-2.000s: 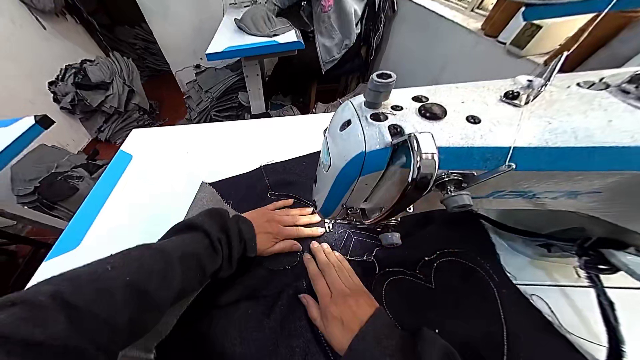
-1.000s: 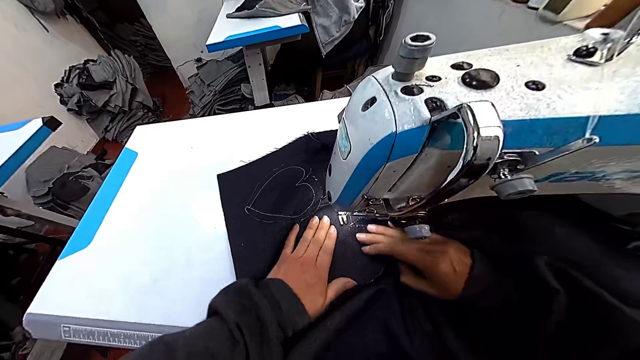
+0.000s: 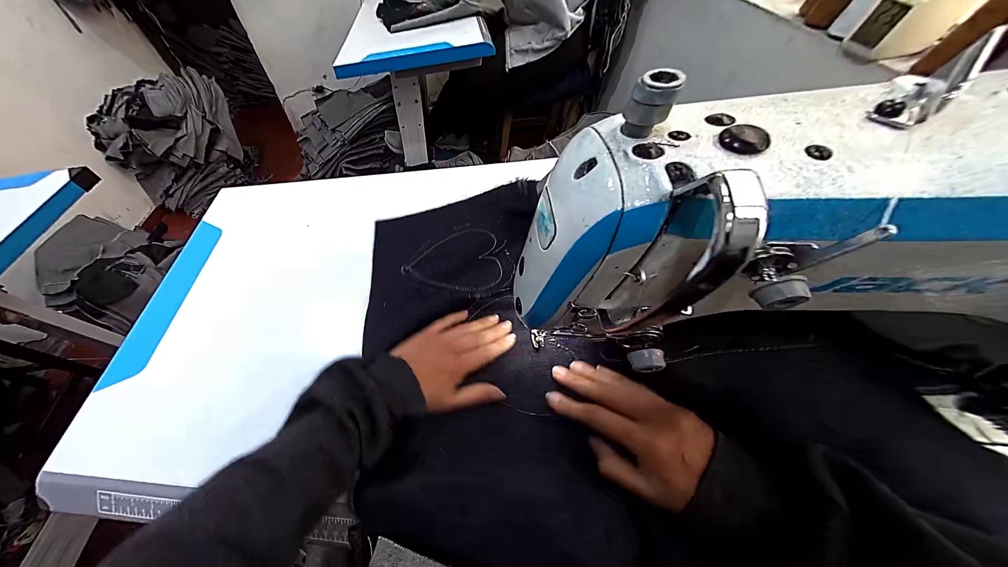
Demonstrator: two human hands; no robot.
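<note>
Dark denim fabric point(image 3: 488, 488) lies over the bed of a white and blue Jack sewing machine point(image 3: 583, 213). A stitched heart outline point(image 3: 461, 260) shows on its upper left part. The presser foot point(image 3: 539, 339) stands over the cloth, with a curved stitch line near it. My left hand point(image 3: 457, 361) rests flat on the fabric just left of the foot, fingers spread. My right hand point(image 3: 642, 433) lies on the fabric to the lower right of the foot, its fingertips on the cloth. Neither hand grips anything. The needle tip is too small to make out.
The white tabletop point(image 3: 268, 315) with blue edging extends to the left, a printed ruler along its front edge. Behind it stands another table point(image 3: 425, 47) with grey cloth on it. Piles of grey garments point(image 3: 169, 134) lie on the floor at the back left.
The fabric has turned and shifted under the machine head since the oldest frame. My hands, closer together a second ago, are now farther apart, the right one lower.
</note>
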